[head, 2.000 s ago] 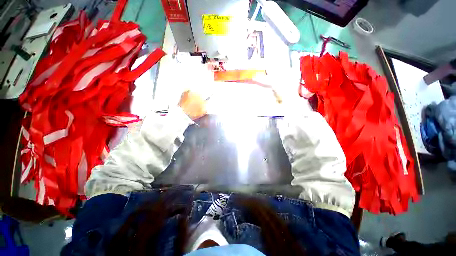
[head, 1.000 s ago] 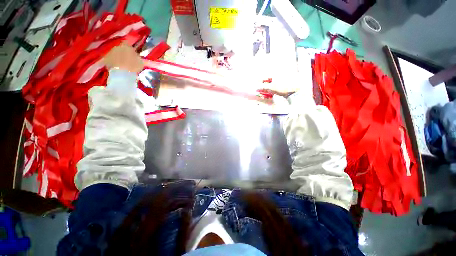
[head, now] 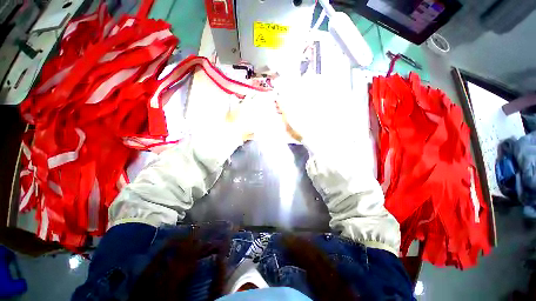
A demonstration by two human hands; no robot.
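Observation:
A red strip with a pale band (head: 203, 62) arches from beside the left pile to the presser foot and needle area (head: 264, 82) under the white machine head (head: 264, 14). My left hand (head: 240, 116) and my right hand (head: 288, 124) are close together just below the needle area, on the brightly lit plate. Both are washed out by the lamp glare, so their fingers and grip on the strip cannot be made out. The strip's sewn end is also lost in the glare.
A tangled pile of red strips (head: 97, 111) lies at left, and a hanging red pile (head: 423, 164) at right. The metal cover (head: 258, 194) is between my forearms. Snips (head: 405, 59), a tape roll (head: 438, 43) and a screen (head: 411, 14) are at upper right.
My left hand reached to the left pile one second ago and is now back near the needle. My right hand has moved left. The strip, earlier stretched straight, now arches to the presser foot.

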